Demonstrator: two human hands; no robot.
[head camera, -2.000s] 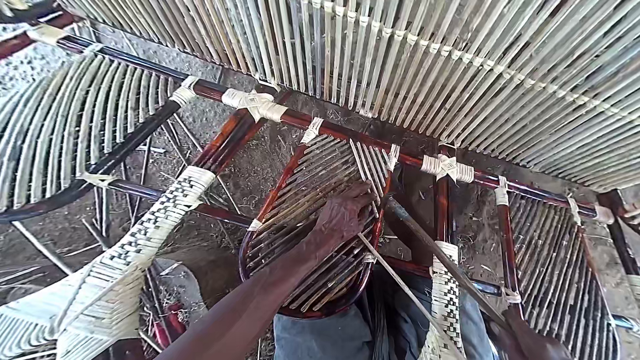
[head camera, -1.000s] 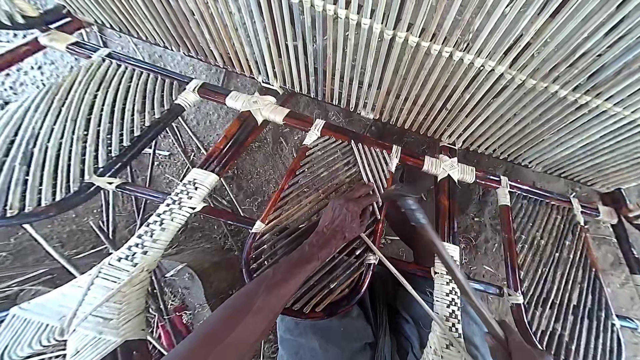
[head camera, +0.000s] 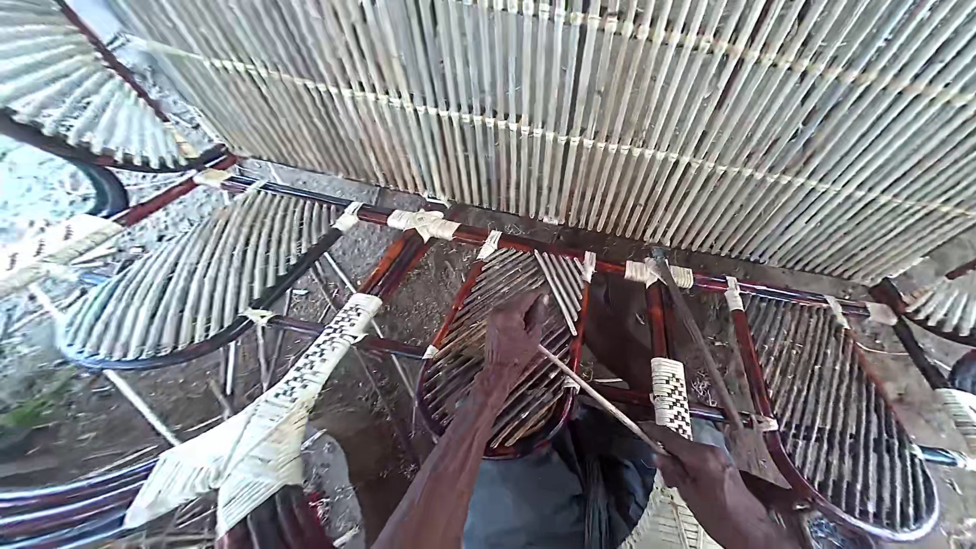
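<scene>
My left hand (head camera: 518, 324) lies over the slats of the rounded cane panel (head camera: 488, 412), near one end of a thin stick (head camera: 598, 396); whether its fingers grip the stick I cannot tell. My right hand (head camera: 698, 465), at the lower right, is closed on the stick's other end. A hammer (head camera: 705, 351) leans beside it, its head against the wrapped joint of the dark red rail (head camera: 534, 245) and its handle pointing down towards my right hand. A few pale short slats (head camera: 560, 290) fill the panel's upper right corner.
A large slatted cane surface (head camera: 496, 99) spreads beyond the rail. Similar rounded panels stand left (head camera: 206, 282) and right (head camera: 831, 412). Posts with pale woven wrapping (head camera: 328, 343) and checkered wrapping (head camera: 671, 396) flank the middle panel. Loose sticks lie on the ground at left.
The hammer, earlier in my right hand, now rests against the frame. My right hand has moved onto the stick's lower end. The view has shifted upward.
</scene>
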